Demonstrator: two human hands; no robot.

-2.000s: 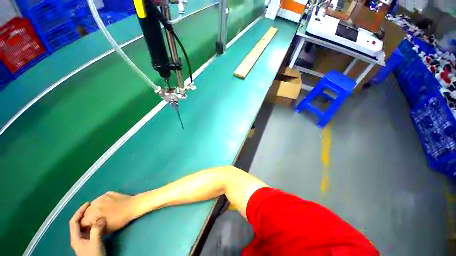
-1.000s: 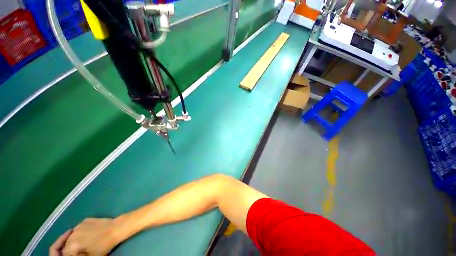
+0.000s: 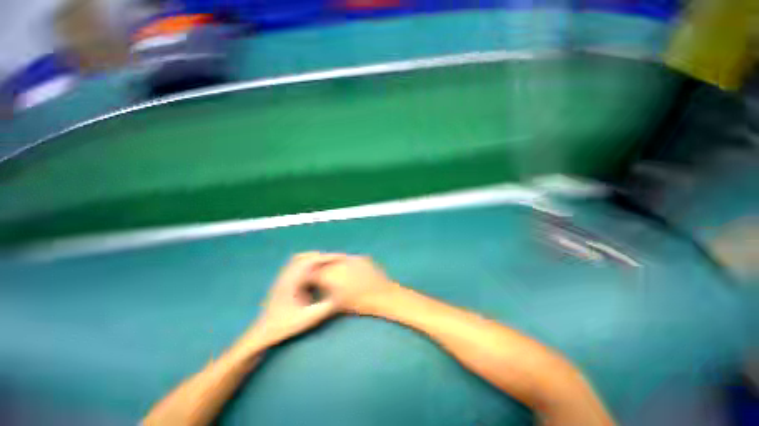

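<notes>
The frame is strongly blurred. My left hand [image 3: 287, 301] and my right hand [image 3: 358, 283] are clasped together over the teal worktop [image 3: 133, 316], left of centre. Their fingers are curled against each other, with a small dark spot between them; I see no clear object in them. The screwdriver with its yellow band [image 3: 714, 42] hangs at the right, smeared by motion. Its silver feeder head [image 3: 582, 237] is right of my hands, apart from them. The bit cannot be made out clearly.
A silver rail [image 3: 324, 216] runs across beyond my hands. Behind it lies the green conveyor belt [image 3: 333, 141], with another pale rail at its far side. A blurred orange and dark object [image 3: 179, 50] stands at the upper left. Blue shapes show along the top.
The view has swung left, so the screwdriver now shows at the right and both forearms are in view. The hands, at the lower left edge before, now show clasped nearer the middle.
</notes>
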